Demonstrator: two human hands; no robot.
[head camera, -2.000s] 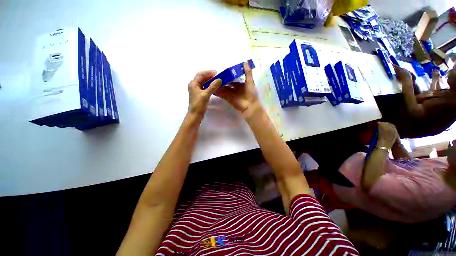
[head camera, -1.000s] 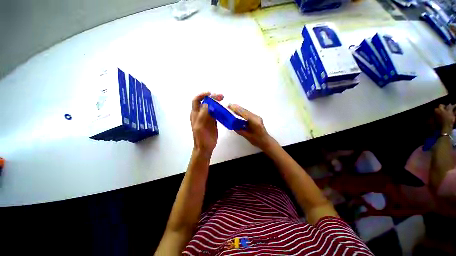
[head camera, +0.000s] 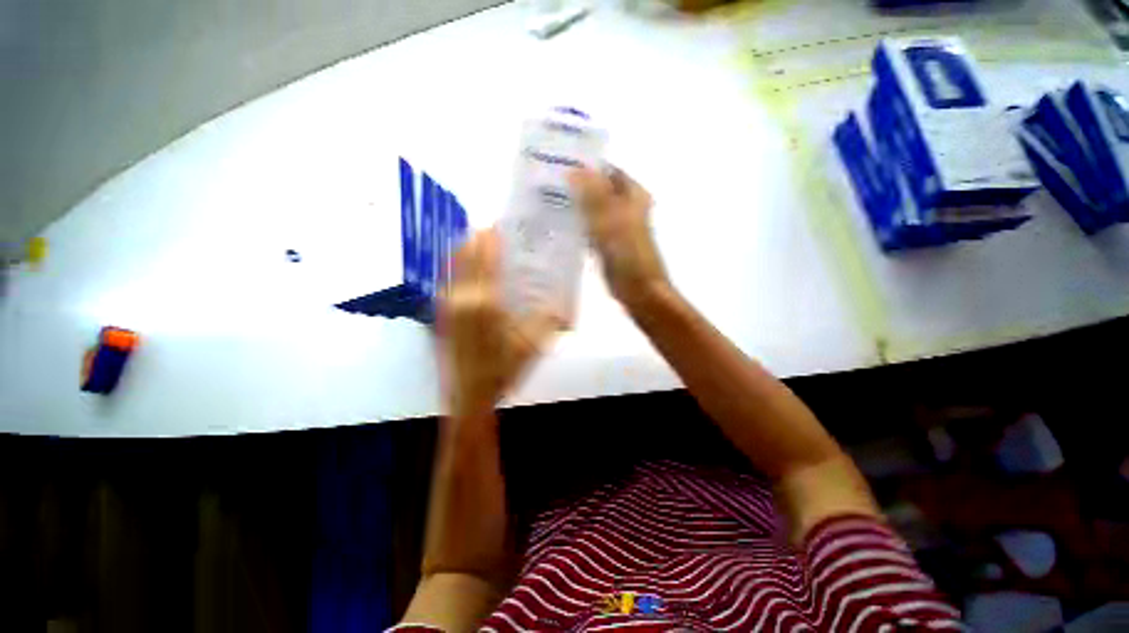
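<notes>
A white-faced retail box (head camera: 551, 223) is held upright between my hands above the white table, its broad printed face showing, blurred. My left hand (head camera: 483, 309) grips its lower left edge. My right hand (head camera: 615, 223) is at its upper right edge, with the fingers against it. A stack of boxes with blue spines (head camera: 430, 235) stands just left of my left hand, which partly covers it; its white faces are washed out by glare.
Fanned stacks of boxes stand at the right (head camera: 972, 148) and far right (head camera: 1080, 155). An orange and dark blue object (head camera: 109, 360) lies at the far left. A small dark ring (head camera: 294, 256) is on the table (head camera: 248, 396). A pale item (head camera: 558, 20) lies at the back.
The view has swung left. The box, earlier showing its narrow blue side, now shows its white face. My hands are nearer the left stack. The orange and dark blue object has come fully into view.
</notes>
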